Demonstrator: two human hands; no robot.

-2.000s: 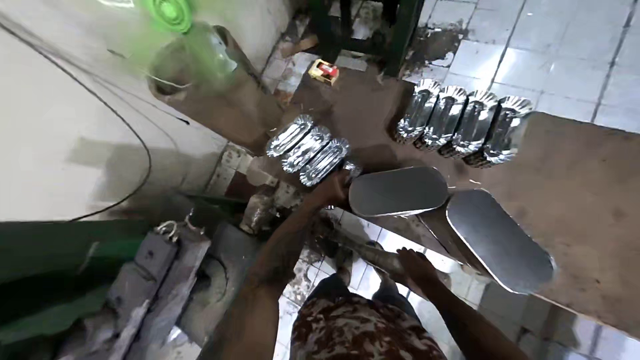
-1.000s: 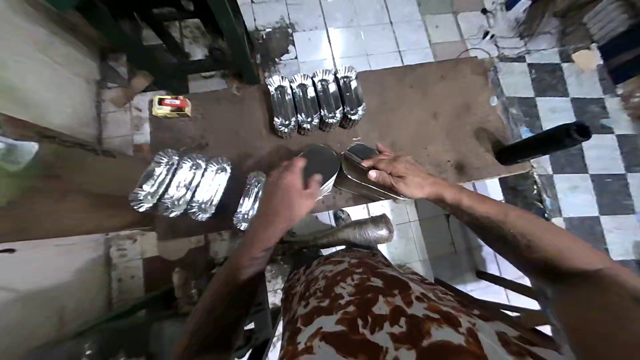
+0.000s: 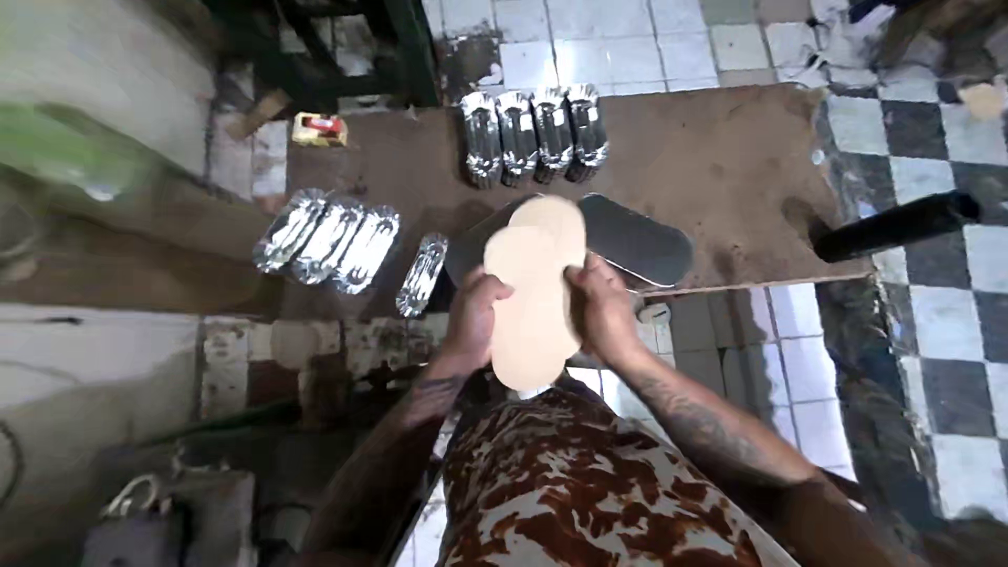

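Both my hands hold pale tan oval sheets (image 3: 528, 307), overlapping and slightly fanned, in front of my body over the near edge of the bench. My left hand (image 3: 475, 311) grips their left edge, thumb on top. On the right edge, my right hand (image 3: 602, 303) has its thumb against the sheets. Behind them lie dark oval pieces, one at the left (image 3: 476, 244) partly hidden, another at the right (image 3: 638, 240). A single small foil tray (image 3: 423, 276) rests left of my left hand. Whether the tan sheets are card or another material I cannot tell.
Stacked fluted foil trays (image 3: 535, 138) stand at the far edge of the brown bench (image 3: 732, 173). More foil trays (image 3: 327, 240) lie at the left, near a yellow and red packet (image 3: 320, 129). A black cylinder (image 3: 898, 227) juts out at the right end.
My hands, over the dark ovals one second ago, are now nearer my body. The tan ovals now show between them. The view has shifted.
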